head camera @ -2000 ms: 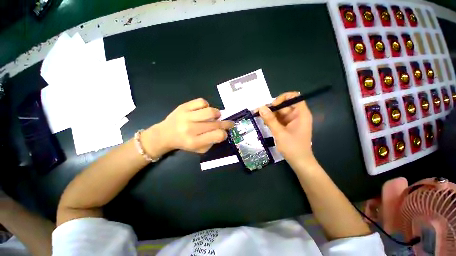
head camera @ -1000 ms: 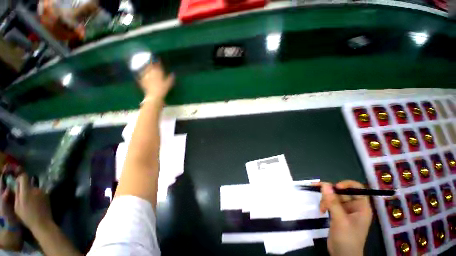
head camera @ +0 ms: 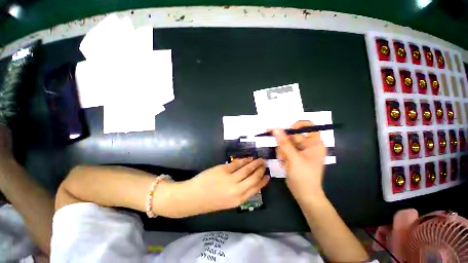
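My left hand [head camera: 233,184] lies over a palm-sized phone unit [head camera: 251,201] and grips it, covering its middle. Only the unit's dark top end and its green and silver lower end show. My right hand [head camera: 303,154] holds dark tweezers [head camera: 313,129] like a pen, the tip pointing left over the white backing sheets [head camera: 314,119]. The sheets form a cross, with dark strips on them and a grey-marked patch on the top sheet. The phone unit sits at their lower left edge. Whether the tweezers hold a piece cannot be seen.
A loose pile of white sheets [head camera: 125,77] lies at left beside a dark glossy phone [head camera: 66,105]. A white tray [head camera: 377,102] of red-and-black modules stands at right. A pink fan [head camera: 436,233] is at lower right. Another person's arm [head camera: 20,190] shows at far left.
My left hand has come back from the green belt and is now on a phone unit beside the sheets. My right hand has moved left with the tweezers. The view has tilted down.
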